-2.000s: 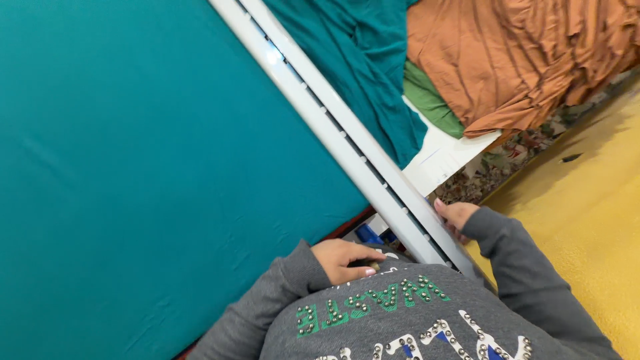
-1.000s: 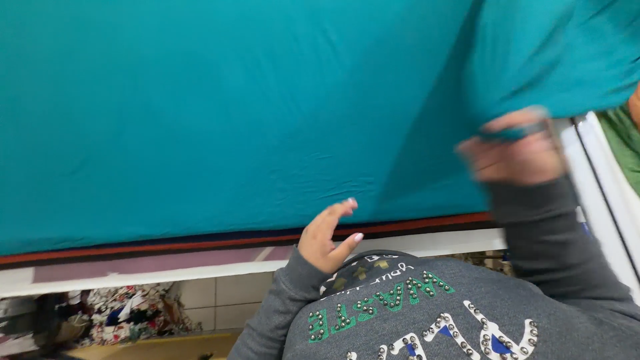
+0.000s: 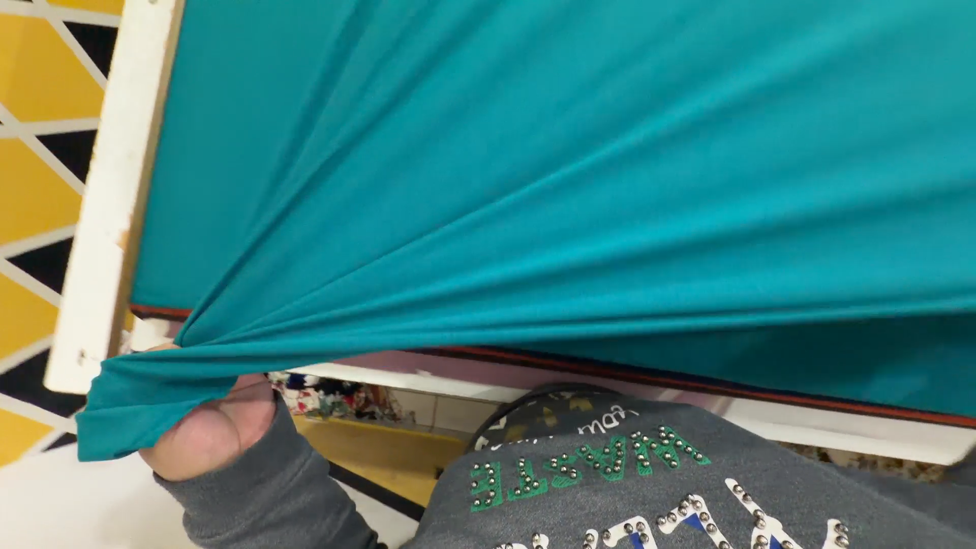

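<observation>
My left hand (image 3: 217, 431) is closed on a bunched corner of teal fabric (image 3: 534, 191) at the lower left, beside the end of a white wooden strip. Folds fan out from this grip towards the upper right, and the cloth is pulled taut. The bunched end hangs over my fingers and hides most of them. Beneath it lies a flat stack of layered fabric, whose teal top and dark and red edges (image 3: 648, 377) show along the table's near side. My right hand is out of view; only a grey sleeve shows at the right edge.
A white wooden strip (image 3: 114, 191) runs along the left end of the stack. The table's white near edge (image 3: 427, 381) passes just before my body. Printed cloth scraps (image 3: 343, 396) lie below it. A yellow, black and white patterned wall (image 3: 38, 183) is at the far left.
My left hand has taken hold of the teal fabric, which is now drawn into folds at the left end. The right hand has left the view. The view has swung left.
</observation>
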